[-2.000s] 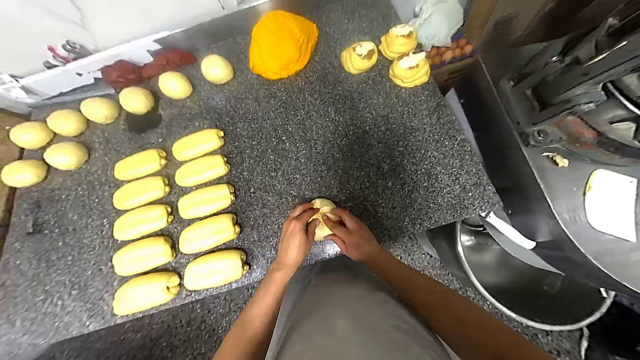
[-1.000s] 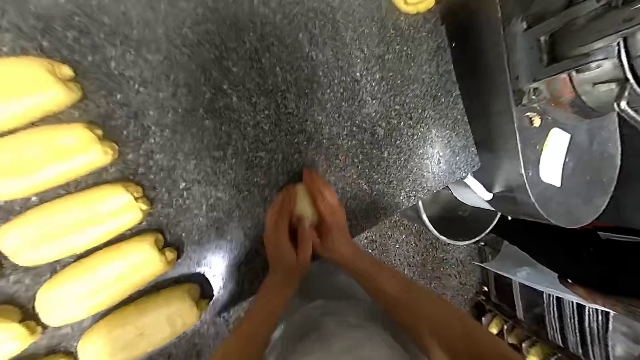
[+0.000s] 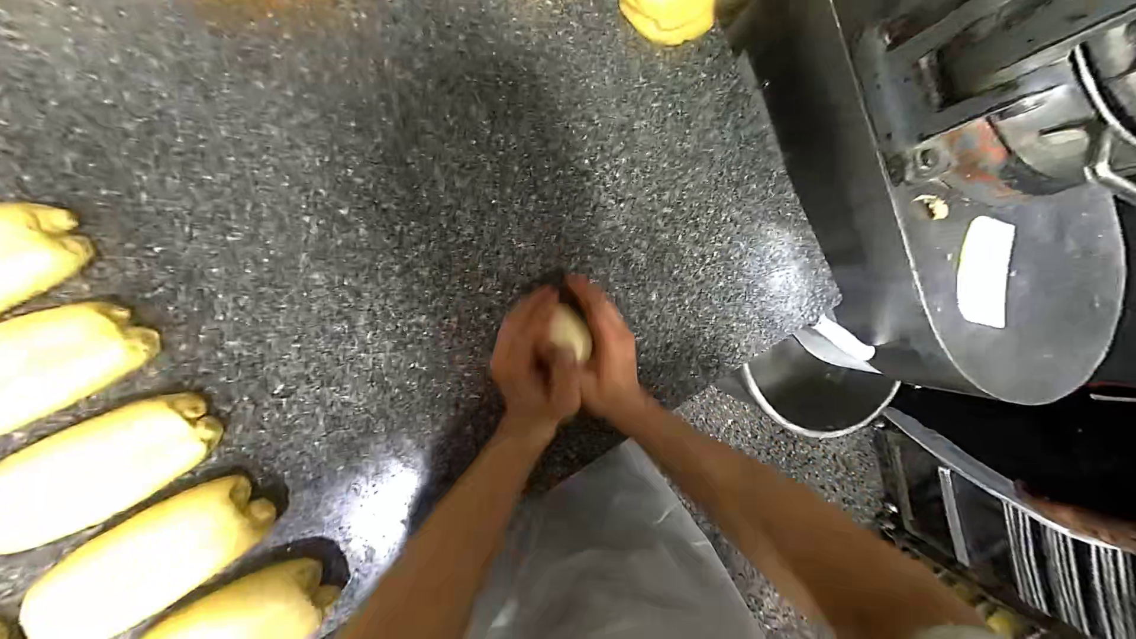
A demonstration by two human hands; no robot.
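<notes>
A small ball of pale dough [image 3: 571, 332] rests on the speckled dark stone worktop [image 3: 426, 222], near its front edge. My left hand [image 3: 532, 359] cups it from the left, its thumb lying across the near side of the ball. From the right, my right hand [image 3: 610, 351] curves around the same ball, and the fingertips of both hands almost meet beyond it. The underside of the dough is hidden. Shaped yellow dough rolls with notched ends [image 3: 146, 555] lie in a row at the left, apart from my hands.
A yellow dough piece [image 3: 670, 16] sits at the far edge. Right of the worktop stand a metal machine with a rounded plate [image 3: 1047, 293], a white-handled blade [image 3: 839, 342] by the corner, and a metal bowl [image 3: 812, 390] lower down. A rack [image 3: 1047, 568] is at lower right.
The view has moved much closer to the worktop since two seconds ago. My hands, fingertips on the dough piece in the oldest frame, now cup it from both sides.
</notes>
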